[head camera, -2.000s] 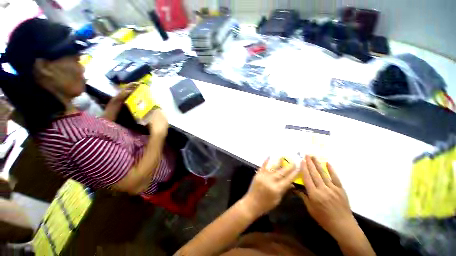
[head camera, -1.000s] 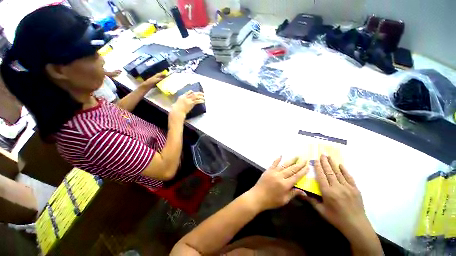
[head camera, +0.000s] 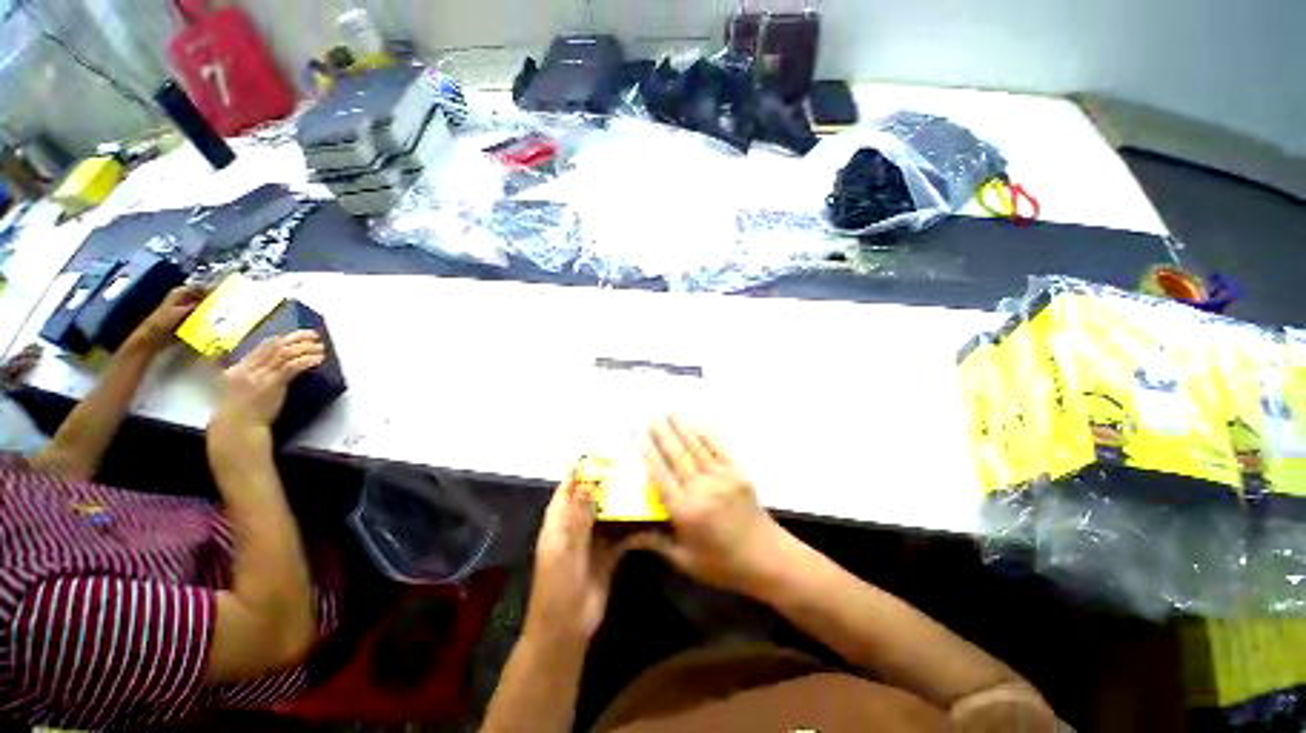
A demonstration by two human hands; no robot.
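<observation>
A yellow retail box (head camera: 625, 491) lies at the table's front edge between my hands, partly covered by them. My left hand (head camera: 570, 551) holds its left side. My right hand (head camera: 708, 501) lies on its right side with the fingers pointing up the table. A clear plastic bag seems to lie around the box, but its outline is hard to see. A thin dark strip (head camera: 649, 368) shows on the white table top (head camera: 487, 344) just beyond the box.
Bagged yellow boxes (head camera: 1060, 394) stand at right, loose film below them. Clear bags (head camera: 645, 201), grey boxes (head camera: 375, 129), bagged black items (head camera: 895, 179), scissors (head camera: 1008, 199) and a tape roll (head camera: 1180, 284) lie farther back. A co-worker's hand (head camera: 272, 375) touches a black box (head camera: 308, 365) at left.
The view has turned right, bringing the bagged boxes further in. My left hand has moved from the box's top to its left side; my right hand stays on it. The co-worker now holds the black box.
</observation>
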